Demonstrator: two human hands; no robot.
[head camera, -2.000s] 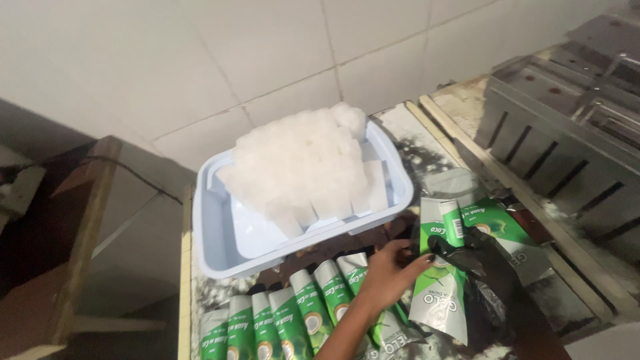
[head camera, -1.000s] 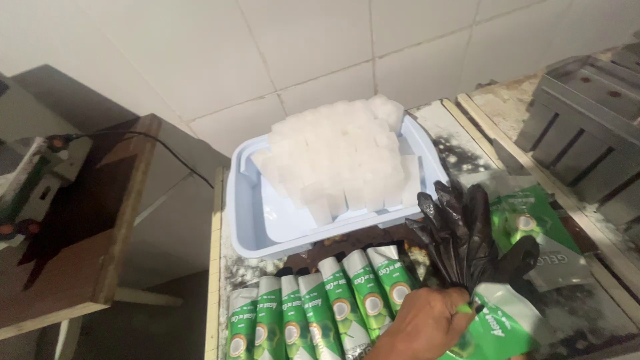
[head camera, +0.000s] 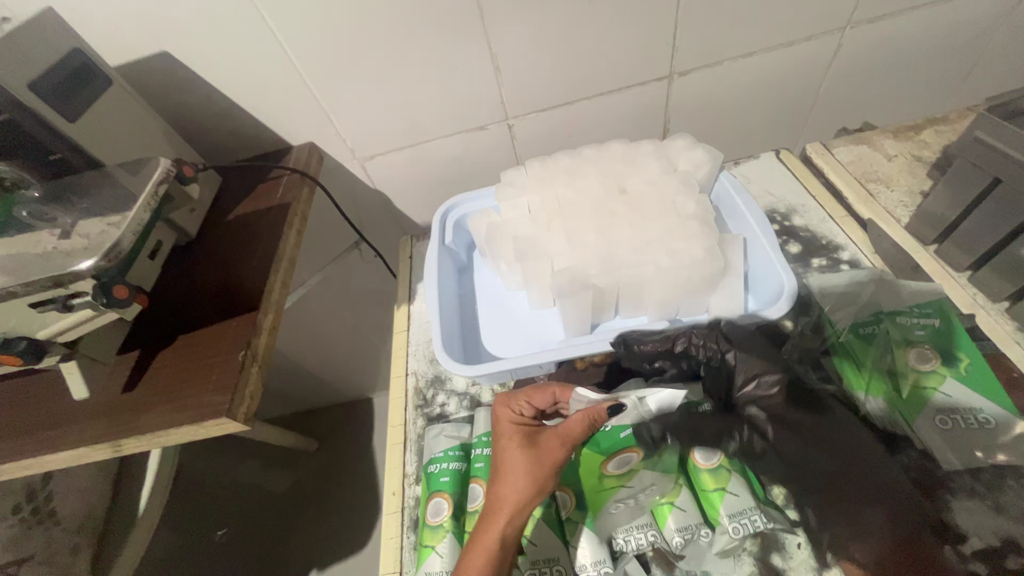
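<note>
My bare left hand (head camera: 538, 448) pinches the top edge of a green and silver printed plastic pouch (head camera: 624, 464) between thumb and fingers. My right hand (head camera: 744, 400), in a black glove, is at the right side of that pouch's mouth; its fingertips are partly hidden, so its hold is unclear. Several filled pouches (head camera: 444, 504) lie in a row beneath and beside the hands. Behind them a light blue plastic tub (head camera: 512, 364) holds a heap of whitish ice pieces (head camera: 616, 216). Flat pouches (head camera: 920, 360) lie to the right of my gloved hand.
At the left, a machine with a clear lid (head camera: 80, 216) stands on a brown wooden table (head camera: 272, 296), with a black cable (head camera: 344, 212) running behind it. Grey slotted containers (head camera: 972, 184) stand at the far right. A tiled wall (head camera: 584, 72) rises behind the tub.
The view has swung left, bringing the machine into sight. My gloved hand has come down from beside the tub to the pouch's mouth, and my left hand now pinches the pouch's top edge.
</note>
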